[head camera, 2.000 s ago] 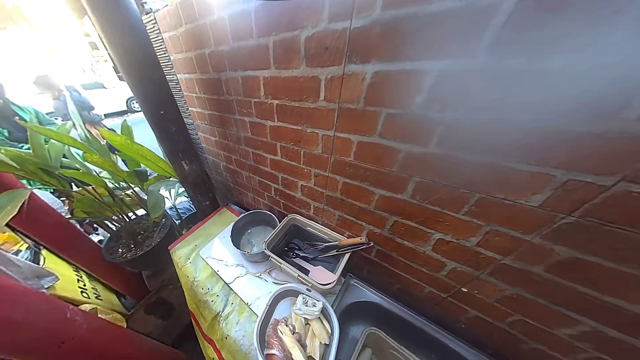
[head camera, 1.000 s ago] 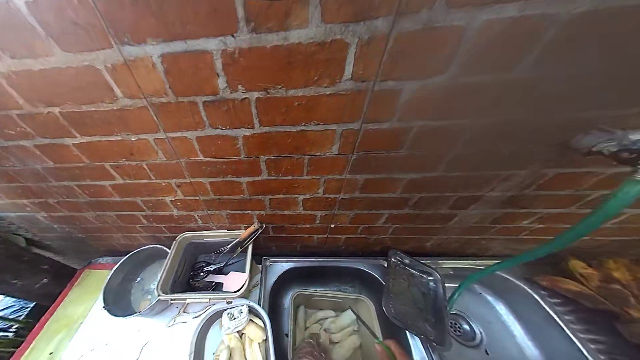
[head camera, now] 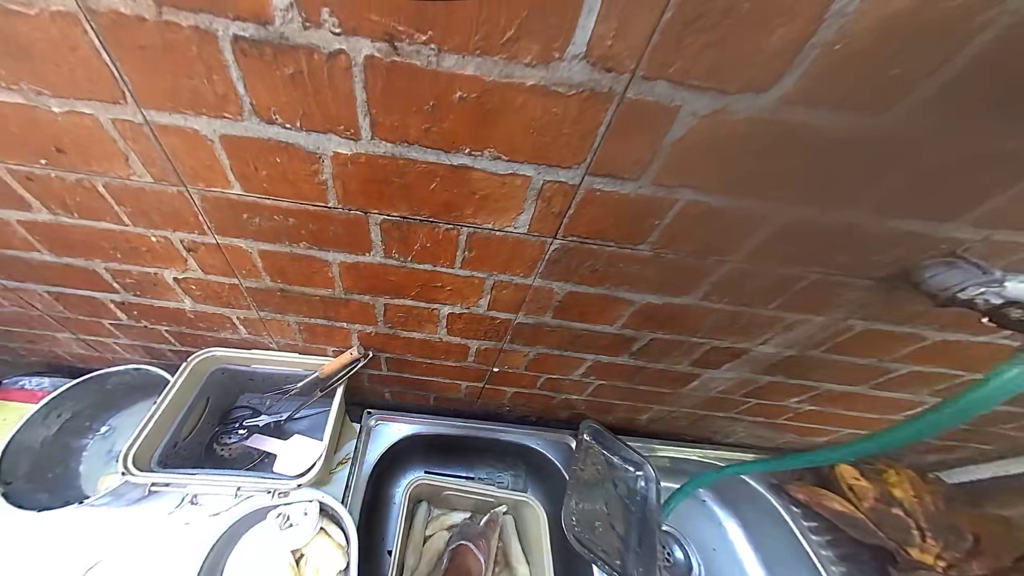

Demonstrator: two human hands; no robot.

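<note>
A single hand, which looks like my left hand (head camera: pixel 468 554), shows at the bottom edge, inside a beige plastic bin (head camera: pixel 538 512) in the metal sink. Its fingers point up and lie close together over pale, elongated peeled pieces of food (head camera: pixel 512 544); whether they grip one is unclear. My right hand is out of view, and no knife shows. Left of the sink, a round metal bowl (head camera: pixel 349 520) holds more pale pieces and a crumpled whitish item (head camera: pixel 294 518).
A beige-rimmed tub (head camera: pixel 204 360) holds scissors, a wooden-handled whisk and a pink utensil. Beside it stands a grey pot (head camera: pixel 64 440). A clear plastic lid or tray (head camera: pixel 612 496) leans on the sink divider. A green hose (head camera: pixel 848 456) reaches the right basin, near dried leaves (head camera: pixel 888 512).
The view has swung right from the plants to the sink. One second ago a knife and what looks like my right hand showed at the bin; neither shows now.
</note>
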